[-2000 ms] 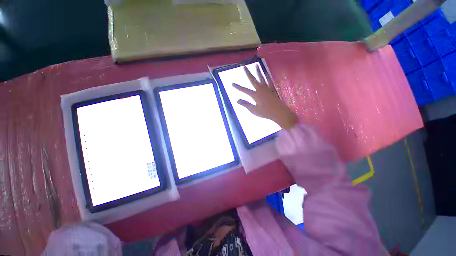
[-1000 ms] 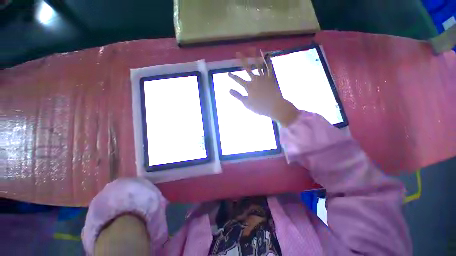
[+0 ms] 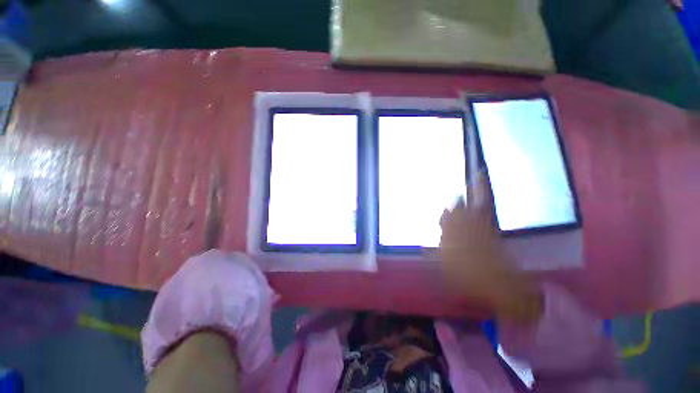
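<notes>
Three lit tablets lie in a row on whitish foam sleeves. The left tablet (image 3: 313,180) and the middle tablet (image 3: 419,176) lie straight, with white screens. The right tablet (image 3: 526,165) is slightly tilted, with a bluish-white screen. My right hand (image 3: 474,238) is blurred, over the middle tablet's lower right corner and the gap beside the right tablet. Its fingers look apart and it holds nothing; contact cannot be told. Of my left arm, only the pink cuff and bare wrist show at the bottom; the left hand is cut off.
The tablets lie on a red film-covered bench (image 3: 130,153). A yellowish board (image 3: 441,34) lies beyond them across the dark green belt (image 3: 253,27). A pale object (image 3: 9,84) stands at the far left edge. Yellow floor marks show below the bench.
My right hand has moved from the right tablet across the middle one, then down toward its lower right corner. The view has shifted left. The right tablet's screen turned from white to bluish.
</notes>
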